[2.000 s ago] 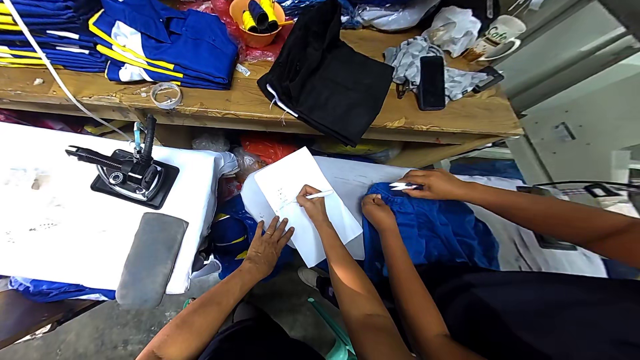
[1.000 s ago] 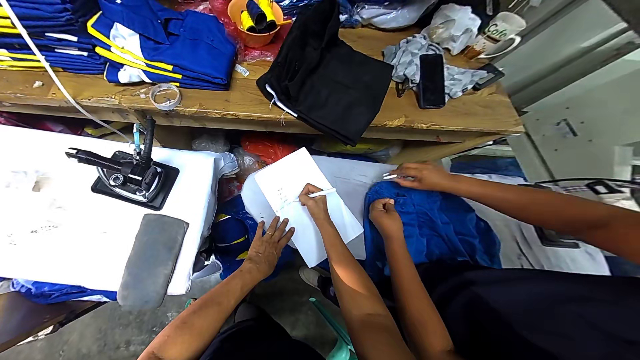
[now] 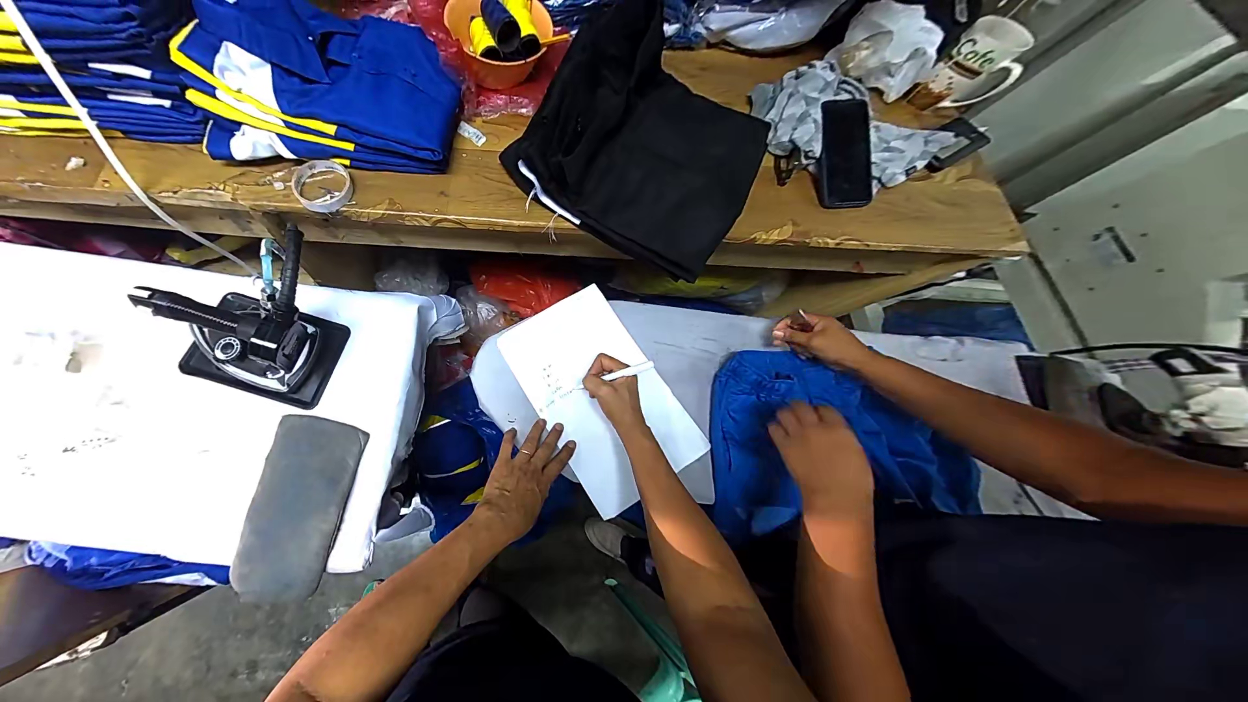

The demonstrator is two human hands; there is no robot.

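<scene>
My right hand point(image 3: 614, 392) grips a white pen point(image 3: 629, 370), its tip on a sheet of white paper point(image 3: 624, 439) that bears a few lines of handwriting. Fingers spread, my left hand point(image 3: 526, 478) rests at the lower left edge of the sheet and holds nothing. The paper lies tilted on a padded pressing board point(image 3: 678, 336) with a pale cover. Just right of it, blue cloth point(image 3: 751, 390) is draped over the same board. A co-worker's hand point(image 3: 824, 341) holds a small thin object there, and the other hand point(image 3: 824, 448) is over the cloth, slightly blurred.
A steam iron point(image 3: 263, 341) stands on a white-covered table at left, beside a grey pad point(image 3: 297, 507). Behind, a wooden table point(image 3: 419, 210) bears folded blue shirts point(image 3: 390, 107), black cloth point(image 3: 653, 146), thread spools in an orange bowl point(image 3: 492, 68), a phone point(image 3: 845, 153) and a mug point(image 3: 985, 58).
The co-worker's nearer hand has moved from the left edge of the blue cloth to further over it. My hands stay at the paper, the pen still in my right hand.
</scene>
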